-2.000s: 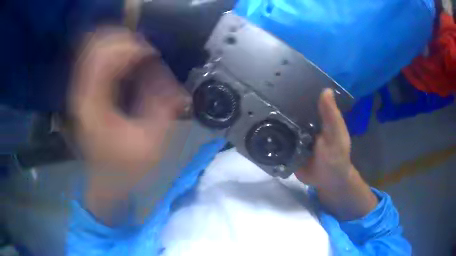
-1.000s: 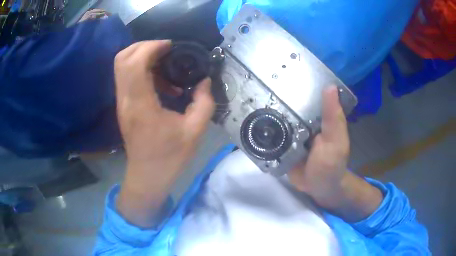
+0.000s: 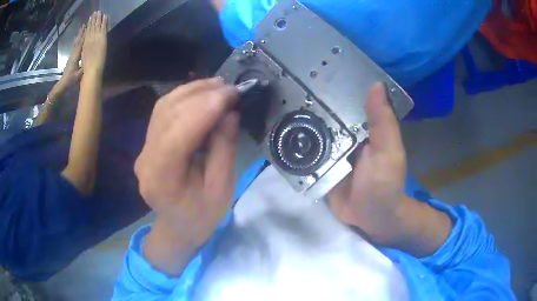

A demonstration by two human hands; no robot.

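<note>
A grey metal plate module (image 3: 347, 76) is held tilted over my lap. A black disc with a pale toothed ring (image 3: 300, 143) sits in its lower part. My right hand (image 3: 377, 176) grips the plate's right end, thumb on top. My left hand (image 3: 185, 159) is at the upper left part, fingertips pinched over the round disc seat (image 3: 253, 75). A small shiny piece (image 3: 247, 85) shows at the fingertips. A dark shape lies between fingers and plate; whether it is a disc or shadow is unclear.
Another person's hands (image 3: 93, 50) and dark blue clothing (image 3: 53, 200) are at the left, by a shiny metal bench edge (image 3: 126, 12). Blue clothing (image 3: 412, 35) is just beyond the plate. Orange-red fabric (image 3: 518, 35) is at the upper right, above a grey floor with a yellow line (image 3: 477, 170).
The black disc held in my left hand is no longer clearly visible; those fingers have closed together at the seat. The plate has shifted slightly up and left. The other person's hands have appeared.
</note>
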